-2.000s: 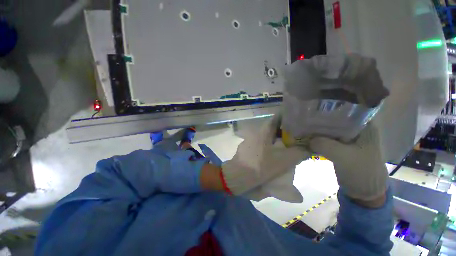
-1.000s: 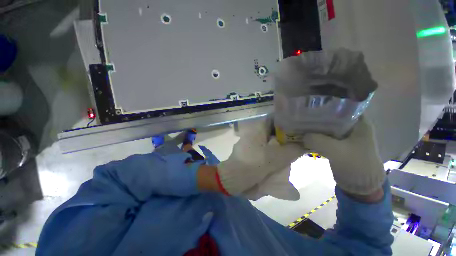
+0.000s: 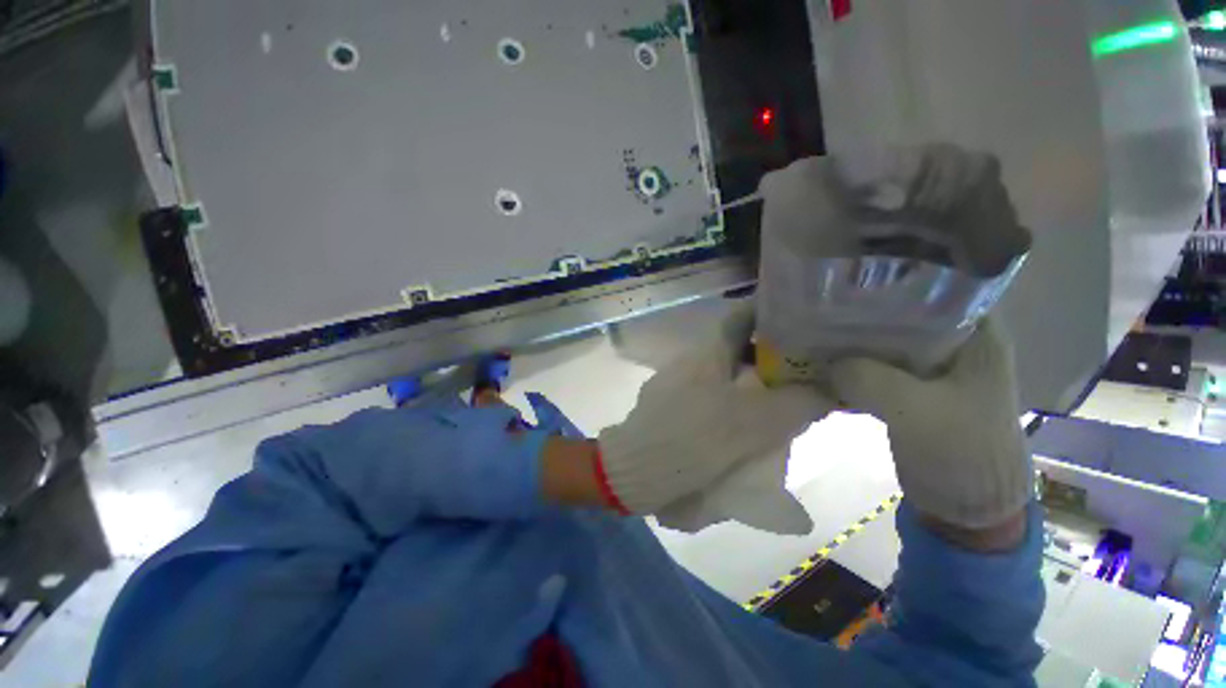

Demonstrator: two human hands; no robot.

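Observation:
A translucent grey pouch or thin plastic container (image 3: 881, 289) is held upright right of centre, with a crumpled upper part and a shiny band. A small yellow patch with dark marks (image 3: 780, 366) shows at its lower left edge. My left hand (image 3: 713, 437), in an off-white knitted glove with a red-edged cuff, is at the pouch's lower left. My right hand (image 3: 955, 430), also gloved, grips its lower right. The fingers behind the pouch are hidden. Loose pale glove or cloth material (image 3: 740, 500) hangs under my left hand.
A perforated grey plate (image 3: 403, 161) lies on the machine bed behind a metal rail (image 3: 444, 344). A curved light-grey machine cover (image 3: 975, 94) stands at the right. Blue-covered feet (image 3: 492, 374) show below the rail. Yellow-black tape (image 3: 823, 554) marks the floor.
The plate and rail have shifted left and tilted in the picture as the view turned. Both hands keep hold of the pouch in nearly the same pose.

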